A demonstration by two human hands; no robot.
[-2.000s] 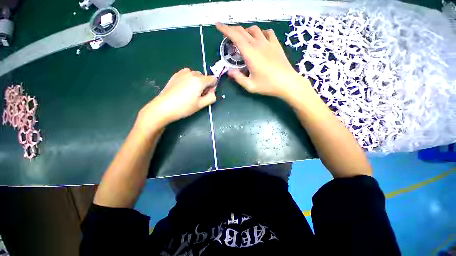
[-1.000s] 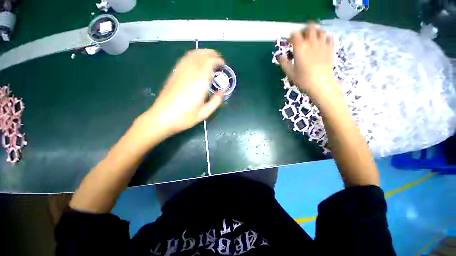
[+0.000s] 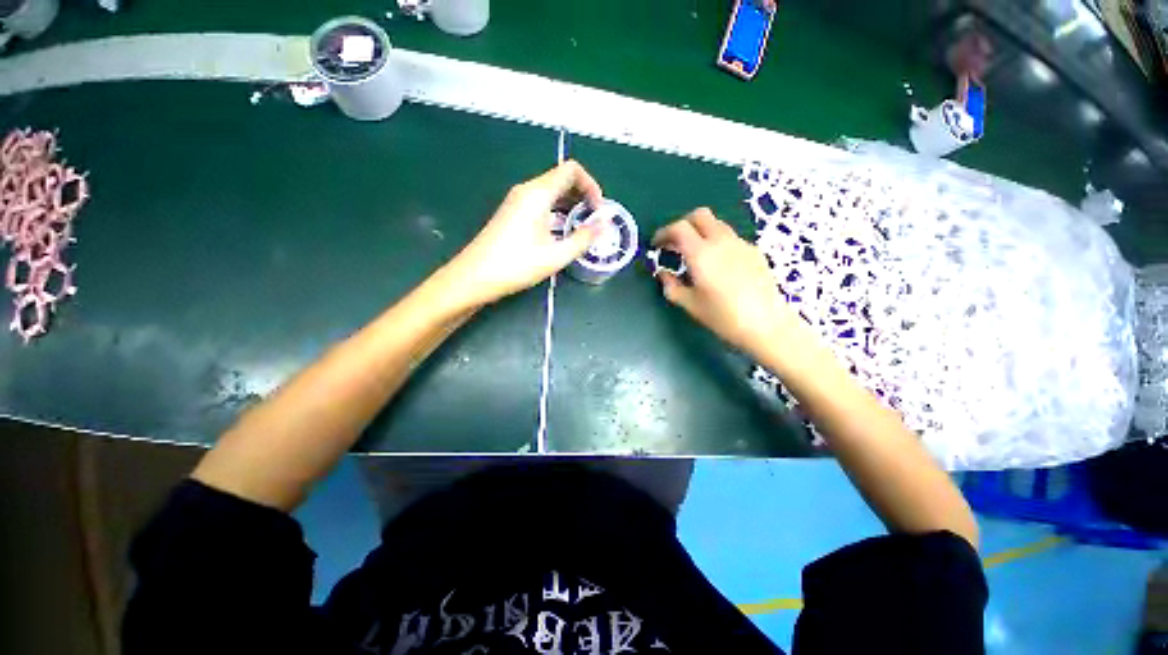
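Observation:
A white-grey cylindrical housing (image 3: 600,262) stands on the dark green bench top at the white seam, its round open end facing up. My left hand (image 3: 532,237) grips it from the left, with fingers at its rim and over its mouth, partly hiding the inside. My right hand (image 3: 721,279) holds a small white ring bracket (image 3: 667,262) between thumb and fingertips, just right of the housing and apart from it. The heap of white brackets (image 3: 820,243) lies right of my right hand and runs into the clear plastic bag (image 3: 1025,320).
Pink brackets (image 3: 39,218) lie at the far left. Another housing (image 3: 359,83) stands upright at the pale metal strip (image 3: 512,105). On the green conveyor are a blue-faced piece with an orange-pink edge (image 3: 747,36) and a housing (image 3: 945,128) lying near the bag.
My right hand has come from the bracket heap towards the housing with a bracket in its fingers. My left hand remains at the housing. The view has shifted, showing more of the conveyor.

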